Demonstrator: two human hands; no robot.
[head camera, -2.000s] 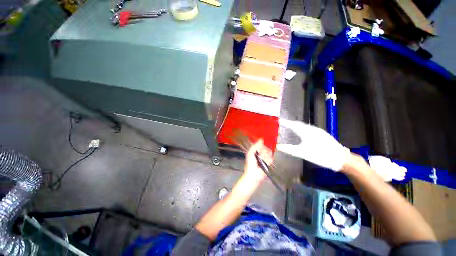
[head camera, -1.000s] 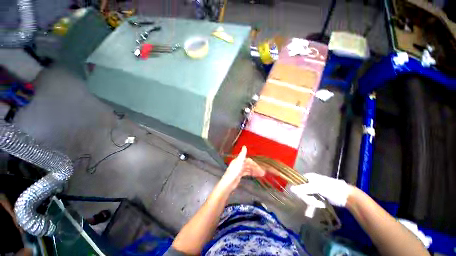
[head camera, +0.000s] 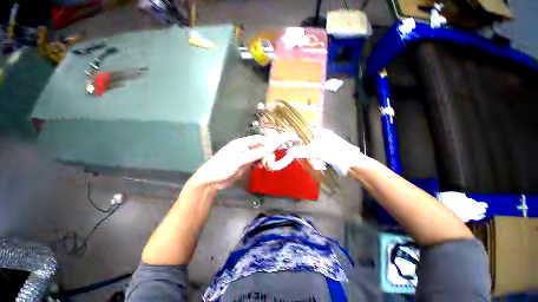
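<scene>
A coil of thin yellowish-brown tubing (head camera: 290, 120) is held in front of me over the red-ended board (head camera: 285, 181). My right hand (head camera: 332, 150), in a white glove, is closed on the coil. My bare left hand (head camera: 232, 161) reaches in from the left with its fingers at a pale ring (head camera: 279, 160), which looks like the masking tape roll, against the coil. The fingers and the ring overlap and are blurred.
The green cabinet (head camera: 138, 100) stands at left, with a red holder and wrenches (head camera: 101, 83) and a yellow knife (head camera: 201, 40) on top. A blue-framed machine (head camera: 386, 112) stands at right. A black cable with a white socket (head camera: 117, 199) lies on the floor.
Both hands have come together and moved up with the coil. The tape roll is gone from the cabinet top, and a pale ring shows between the hands. The view has shifted.
</scene>
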